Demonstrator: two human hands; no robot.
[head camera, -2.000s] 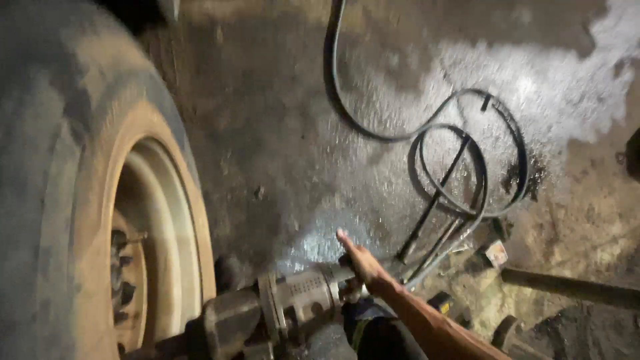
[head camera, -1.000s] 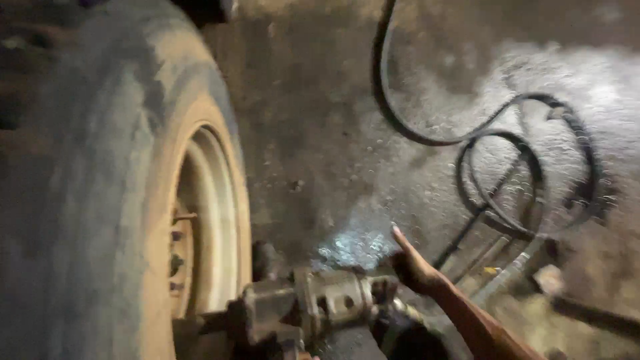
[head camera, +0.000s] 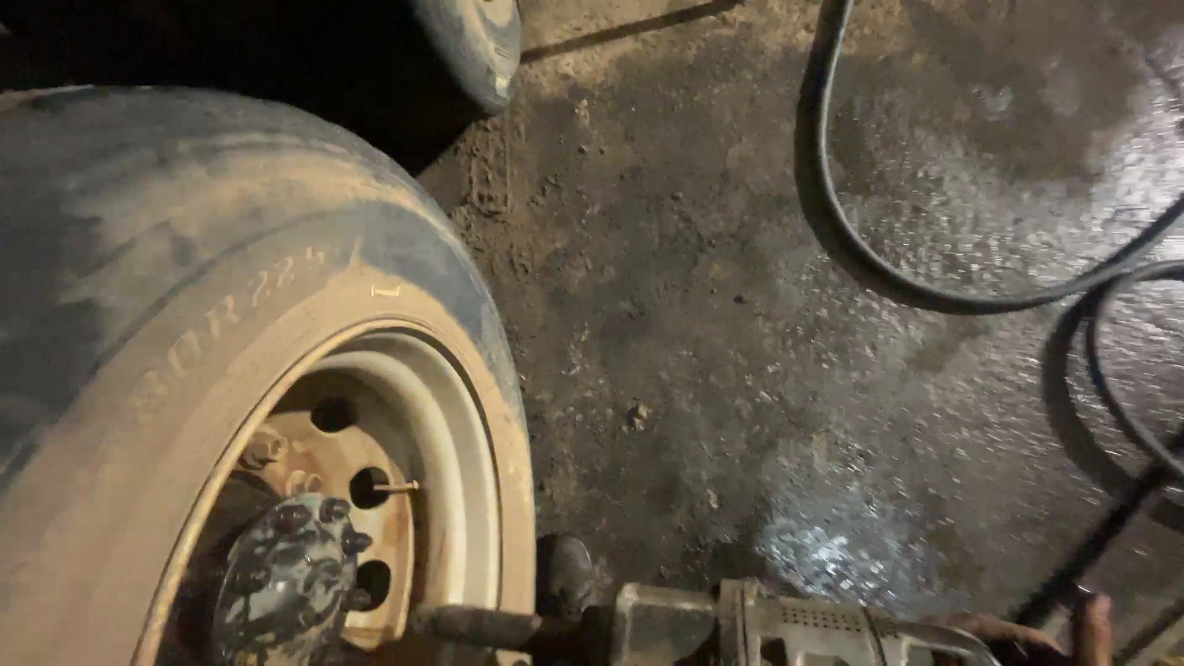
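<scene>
My right hand (head camera: 1054, 634) is at the bottom right edge, closed around the rear handle of a large metal impact wrench (head camera: 795, 634), with the thumb raised; much of the hand is cut off. The tool lies level along the bottom edge, its dark nose and socket (head camera: 481, 624) pointing left across the rim of a truck wheel. My left hand is out of view. The dusty tyre (head camera: 407, 231) surrounds a pale steel rim (head camera: 462, 416) with round holes, a thin valve stem (head camera: 398, 487), a wheel nut (head camera: 265, 448) and a dark, greasy hub (head camera: 287, 573).
A thick dark hose (head camera: 832, 199) curves and loops over the wet, dirty floor (head camera: 647, 305) at the right. Another tyre (head camera: 476, 51) stands at the top, beside a dark gap. A dark shoe (head camera: 566, 566) is just right of the wheel, above the tool.
The view has swung toward the wheel, showing more of its hub and holes. The wrench's nose now reaches across the rim. My right hand remains at the tool's rear.
</scene>
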